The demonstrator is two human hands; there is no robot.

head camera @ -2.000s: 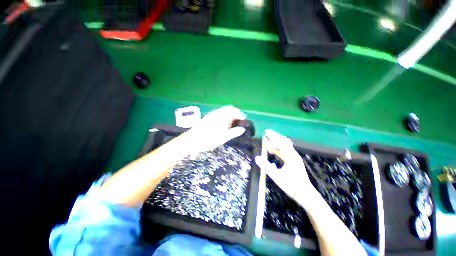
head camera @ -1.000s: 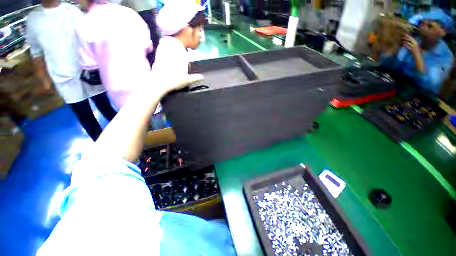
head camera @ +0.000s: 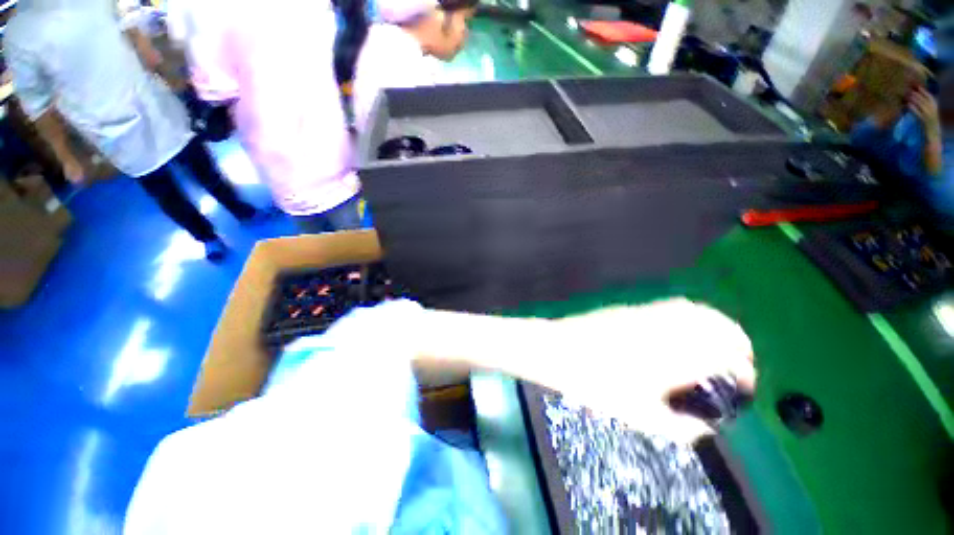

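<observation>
My left hand (head camera: 669, 361) reaches across the parts tray, overexposed and blurred. It holds a dark round unit (head camera: 713, 398) in its fingers. Below it lies the parts tray (head camera: 546, 460) with a heap of small bright parts (head camera: 628, 475). Another dark round unit (head camera: 800, 413) sits on the green belt just right of my hand. Two dark round units (head camera: 402, 147) lie in the left compartment of the top tray on the tall tray stack (head camera: 565, 230). My right hand is not in view.
A brown carton (head camera: 235, 324) with dark trays of units stands low at the left. Several people (head camera: 267, 94) are on the blue floor at the back left. A red-edged tray (head camera: 811, 213) and a dark tray of parts (head camera: 889, 256) lie at the right. Another person (head camera: 910, 136) is at the far right.
My left hand has moved from the top tray's left compartment to above the parts tray and now holds a round unit. Two round units now show in that compartment. The view has shifted slightly.
</observation>
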